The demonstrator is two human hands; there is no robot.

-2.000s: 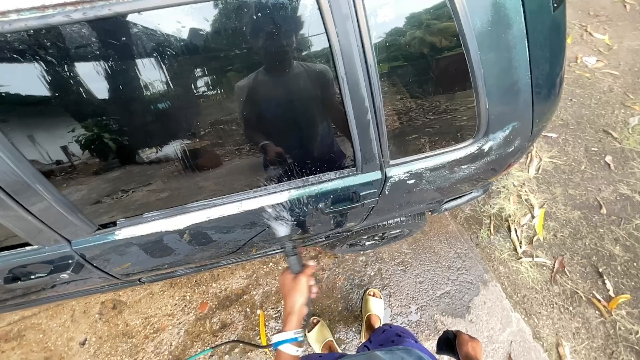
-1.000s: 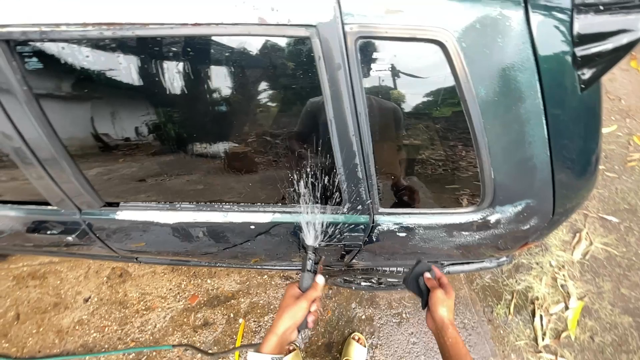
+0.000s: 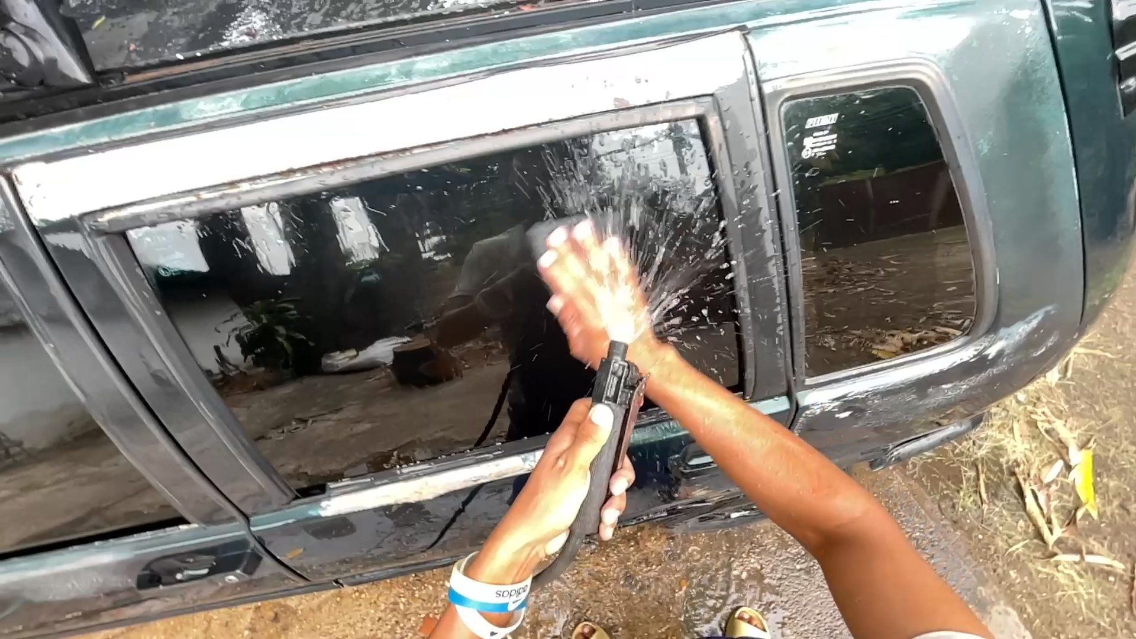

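My left hand (image 3: 581, 470) grips a black spray gun (image 3: 612, 399) by its handle, and water sprays upward from its nozzle. Just beyond the nozzle, my right hand (image 3: 599, 288) is raised in front of the wet rear door window (image 3: 382, 311) of a dark green vehicle, fingers close together and blurred. Spray covers part of that hand. Whether its fingers touch the glass, or whether anything lies under the palm, I cannot tell. A white and blue wristband (image 3: 488, 596) is on my left wrist.
The small rear side window (image 3: 887, 231) bears stickers. A door handle (image 3: 200, 566) is low on the left. Wet ground (image 3: 674, 577) lies below the vehicle, with dry grass and leaves (image 3: 1047, 470) at the right. My sandals (image 3: 747, 621) show at the bottom edge.
My right hand, which held a dark cloth or pad low beside the vehicle one second ago, is now up at the window in the spray. The spray gun now points higher, at the glass.
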